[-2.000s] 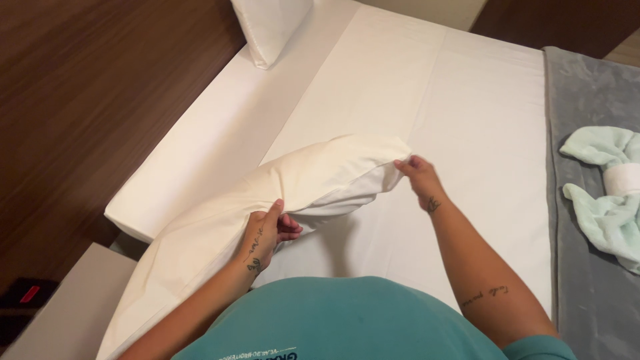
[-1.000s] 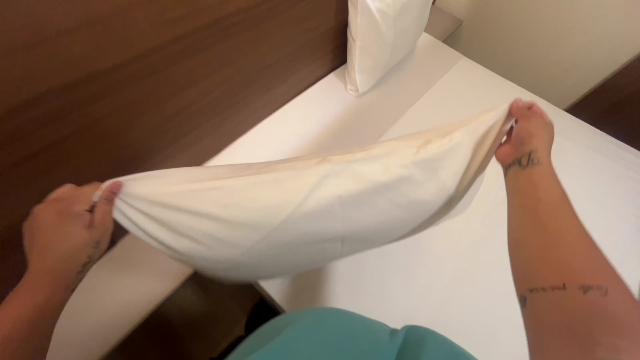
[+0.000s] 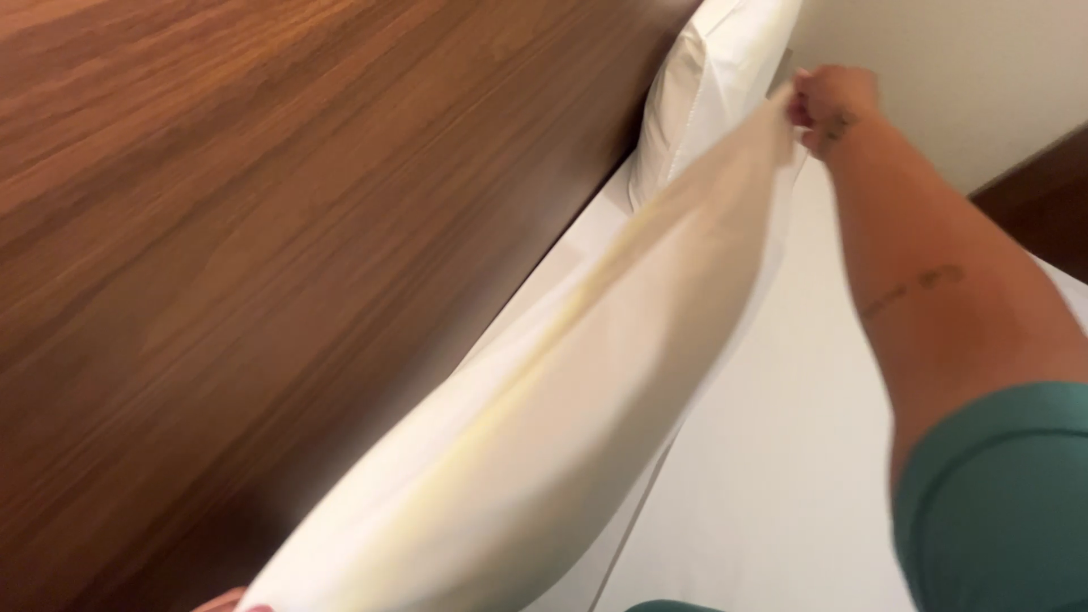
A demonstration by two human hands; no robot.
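A white pillow [image 3: 586, 365], blurred by motion, stretches diagonally between my two hands, beside the headboard and over the bed. My right hand [image 3: 833, 106] is closed on its far upper corner. At the bottom left edge only some fingers of my left hand [image 3: 225, 602] show, at the pillow's near corner; the rest of that hand is out of view. Behind the held pillow, a second white pillow [image 3: 714, 85] leans upright against the headboard.
A dark wooden headboard [image 3: 280, 229] fills the left side. The bed's white sheet [image 3: 790, 442] lies below and to the right. A pale wall [image 3: 943, 68] and a dark wooden panel [image 3: 1045, 195] stand at the far right.
The pillow was low over the bed, then lifted and stretched between both hands; now it slants along the headboard, nearer the upright pillow. The view has swung toward the headboard.
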